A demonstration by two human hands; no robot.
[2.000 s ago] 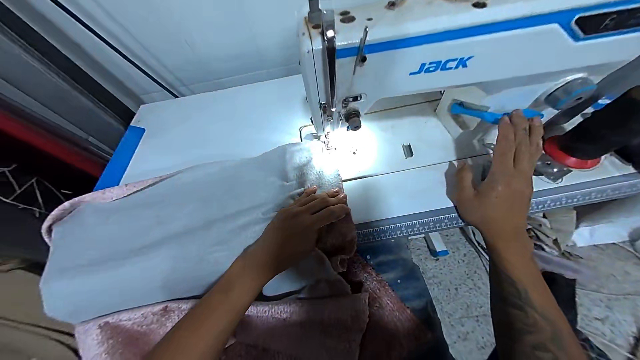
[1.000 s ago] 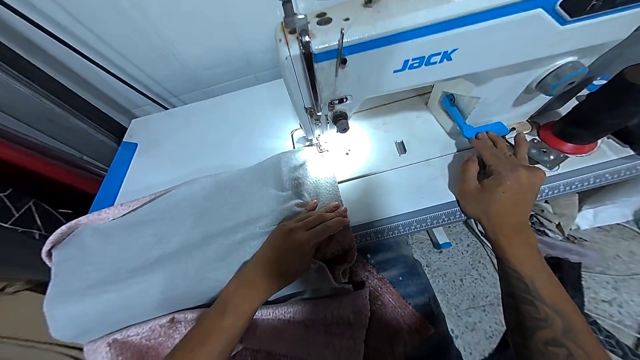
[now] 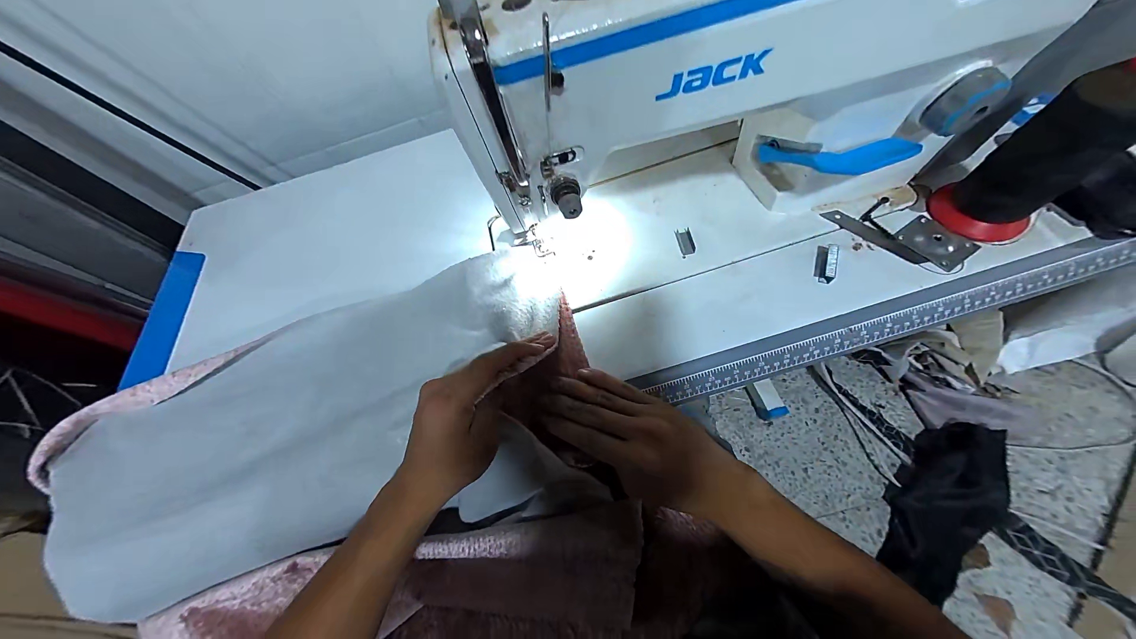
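Observation:
White-backed pink plush fabric [image 3: 266, 435] runs up to the presser foot [image 3: 541, 248] of a Jack sewing machine [image 3: 621, 98], under a bright lamp. My left hand [image 3: 457, 413] pinches the fabric's right edge just in front of the foot, its thumb hidden beneath. Beside it, my right hand [image 3: 635, 435] lies with its fingers extended against the pink pile side, below the edge; whether it grips any cloth is unclear. More pink fabric [image 3: 532, 568] hangs over my lap.
A blue lever [image 3: 839, 158] sits on the machine's front. Farther right are a black thread cone on a red base [image 3: 985, 222], a metal plate [image 3: 936, 240] and small metal pieces [image 3: 827, 264]. A ruler strip [image 3: 887, 328] lines the table's front edge. Black cloth [image 3: 950, 506] lies on the floor.
My right hand has left the blue lever and moved left to the fabric beside my left hand. My left hand, earlier flat on the cloth, now lifts its edge. The lever has swung up again.

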